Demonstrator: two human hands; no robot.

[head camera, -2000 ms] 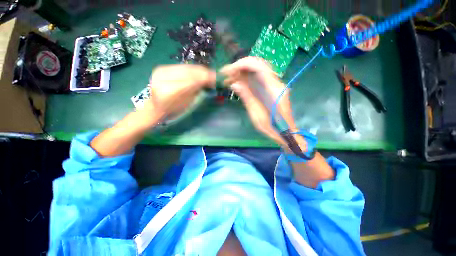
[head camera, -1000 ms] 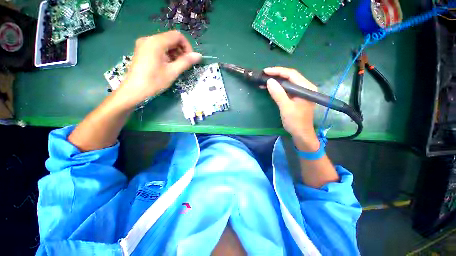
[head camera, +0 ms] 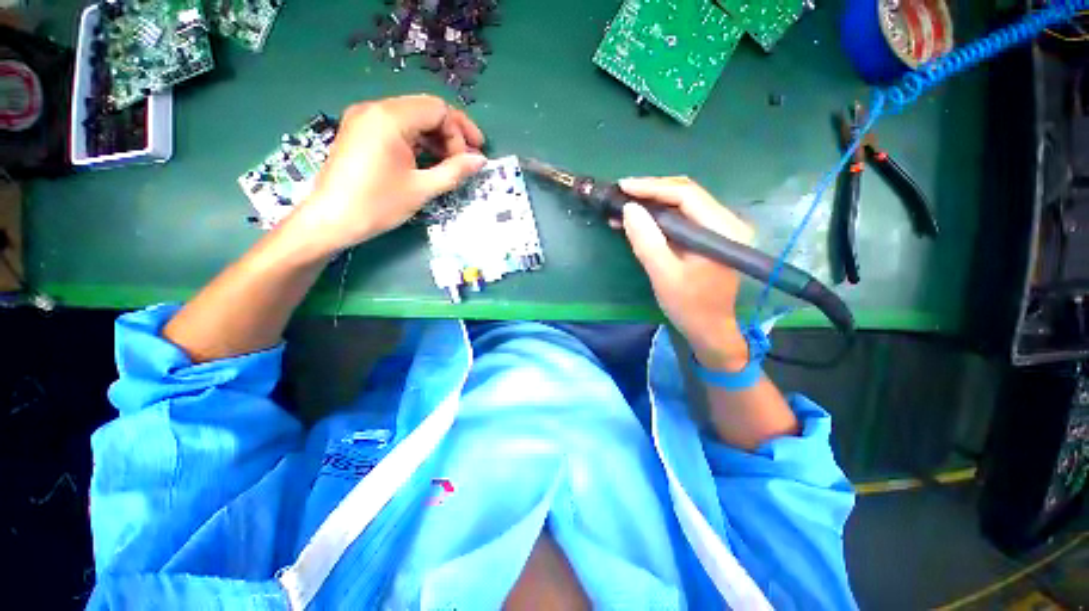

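A whitish populated circuit board (head camera: 487, 229) lies on the green mat in front of me. My right hand (head camera: 690, 253) is closed around the black handle of the soldering iron (head camera: 717, 242); its metal tip points left at the board's top edge. I cannot tell whether the tip touches. My left hand (head camera: 388, 170) is over the board's upper left corner with thumb and fingertips together. A thin strand hangs below this hand, but what the fingertips hold is hidden. A second board (head camera: 284, 173) lies to the left, partly behind my left hand.
Loose small black components (head camera: 432, 38) lie at the back centre. Green boards (head camera: 671, 54) lie at the back right, near a blue spool (head camera: 878, 36) and open cutters (head camera: 850, 209). A white tray (head camera: 164, 141) with boards stands at the back left. A coiled blue cord (head camera: 973, 57) runs to my right wrist.
My hands were together and blurred two seconds ago; they are now apart, with the iron in my right hand. Over the last second the iron's tip has shifted slightly, and the silvery strand at my left fingertips no longer shows.
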